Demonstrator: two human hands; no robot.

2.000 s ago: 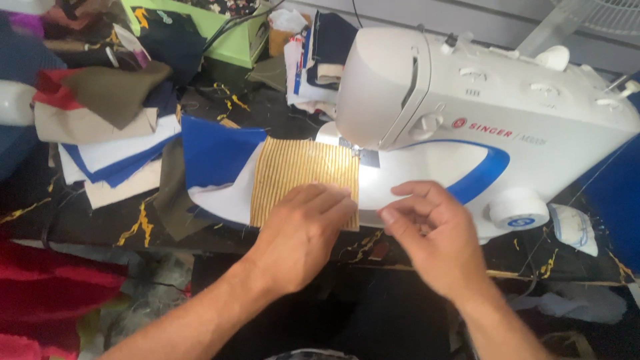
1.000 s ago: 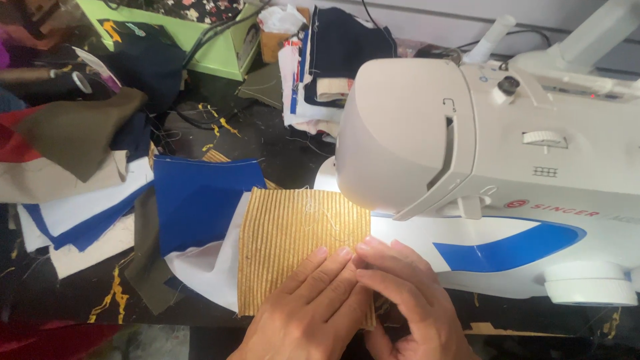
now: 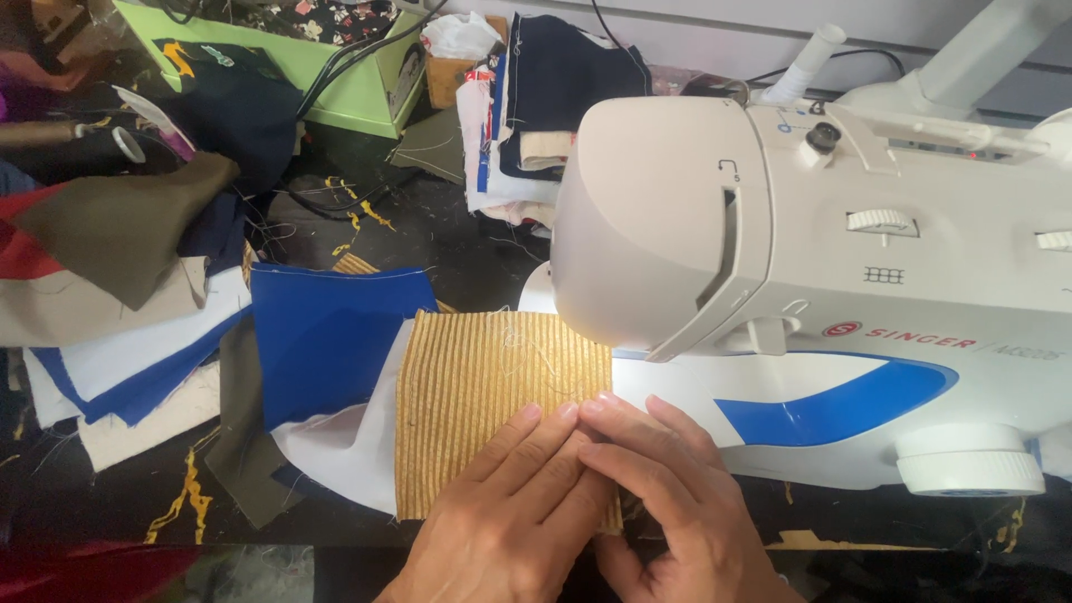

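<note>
A gold ribbed fabric piece (image 3: 494,377) lies at the head of a white Singer sewing machine (image 3: 670,201), its right edge beside the needle area, which the machine head hides. Loose white thread rests on its top. My left hand (image 3: 519,494) lies flat on the lower right of this fabric, fingers extended. My right hand (image 3: 678,494) is at the fabric's right edge, its fingers bent and touching those of my left hand; whether it pinches the edge cannot be told. White fabric (image 3: 343,444) and a blue fabric piece (image 3: 335,335) extend to the left of the gold one.
Stacked fabric scraps (image 3: 159,318) cover the left of the dark table (image 3: 402,243). A light green box (image 3: 368,92) stands at the back, with black cables over it. More folded fabric (image 3: 578,75) lies behind the machine. The machine's handwheel (image 3: 970,461) is at the right.
My right hand, earlier held apart at the right, has come to the gold fabric's edge against my left hand. The view has moved closer to the machine.
</note>
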